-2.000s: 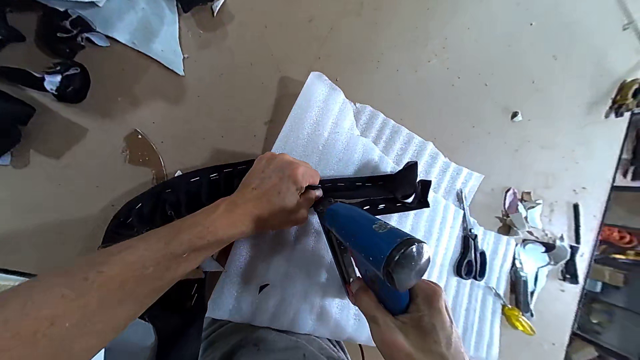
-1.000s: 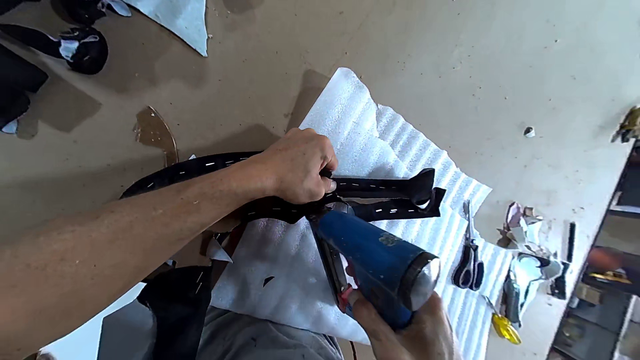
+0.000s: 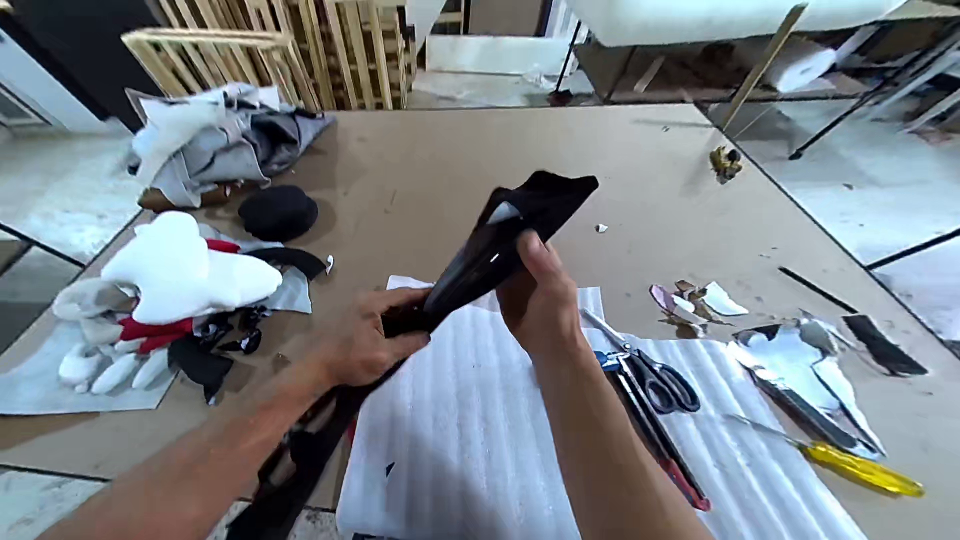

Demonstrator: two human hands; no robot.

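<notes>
A long black fabric-covered strip (image 3: 480, 259), with a staple showing, is raised above a white foam sheet (image 3: 465, 420). My left hand (image 3: 375, 337) grips its middle part, and the rest trails down to the lower left. My right hand (image 3: 536, 292) holds it near the wide far end, thumb on top. On the foam, right of my right forearm, lies a staple gun (image 3: 652, 427) with a blue part and red-and-black handle, partly hidden. Black-handled scissors (image 3: 652, 375) lie beside it. A yellow-handled screwdriver (image 3: 862, 466) rests at the foam's right edge.
White stuffed pieces and gloves (image 3: 180, 270) sit at the table's left, near a black round pad (image 3: 278, 213) and a heap of grey fabric (image 3: 232, 139). Fabric scraps (image 3: 694, 304) and a torn white piece (image 3: 806, 375) lie right. Wooden frames (image 3: 300, 56) stand beyond the table.
The blue tool is out of my right hand, which now holds the black strip. The strip has been lifted and turned off the foam. The view has tilted up across the table.
</notes>
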